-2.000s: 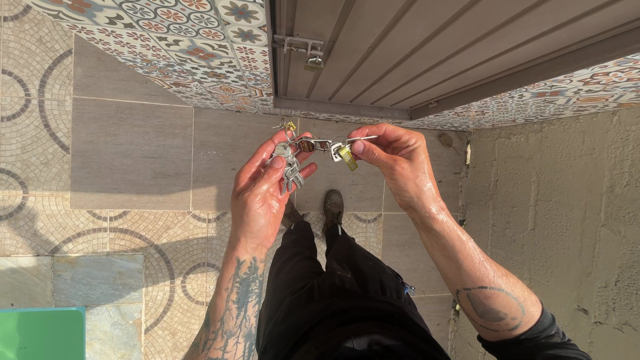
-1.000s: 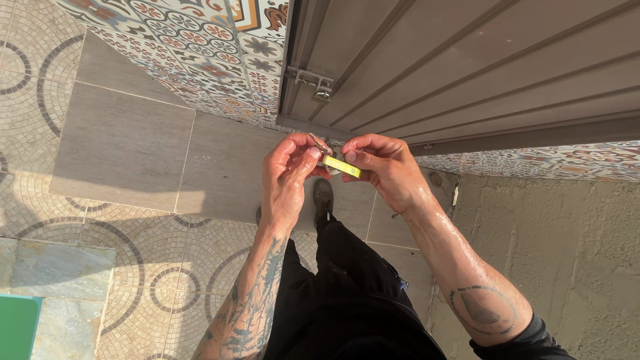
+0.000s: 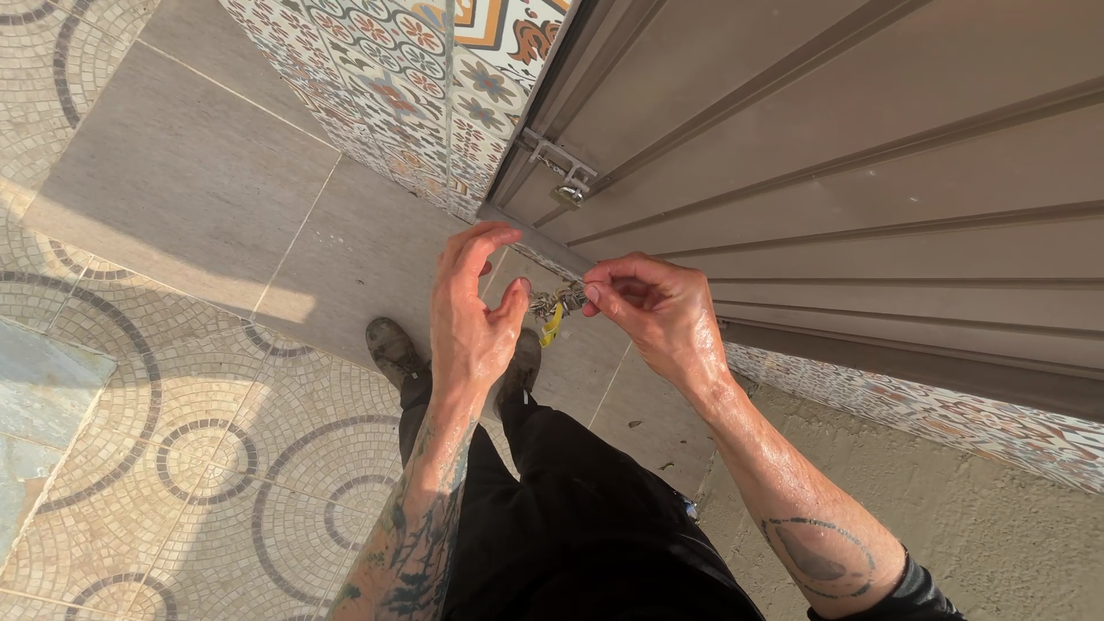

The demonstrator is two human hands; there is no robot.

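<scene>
My right hand [image 3: 651, 310] pinches a bunch of keys [image 3: 552, 302] between thumb and forefinger, and the bunch hangs to the left of the fingertips. A yellow tag [image 3: 552, 326] dangles from it. Close to the keys' left side is my left hand [image 3: 479, 302], its thumb and fingers apart, holding nothing. Above both hands, a padlock [image 3: 567, 196] hangs on a metal latch [image 3: 556, 159] at the edge of a brown ribbed metal door [image 3: 819, 155].
Patterned wall tiles [image 3: 414, 95] border the door on the left. Below lie grey floor tiles [image 3: 198, 164] and a round-patterned mosaic floor [image 3: 207, 457]. My shoes [image 3: 392, 349] stand beneath my hands. Rough concrete [image 3: 940, 509] lies at lower right.
My left hand has let go of the keys and opened. The yellow tag, between both hands a second ago, now hangs down. The view has moved closer to the door.
</scene>
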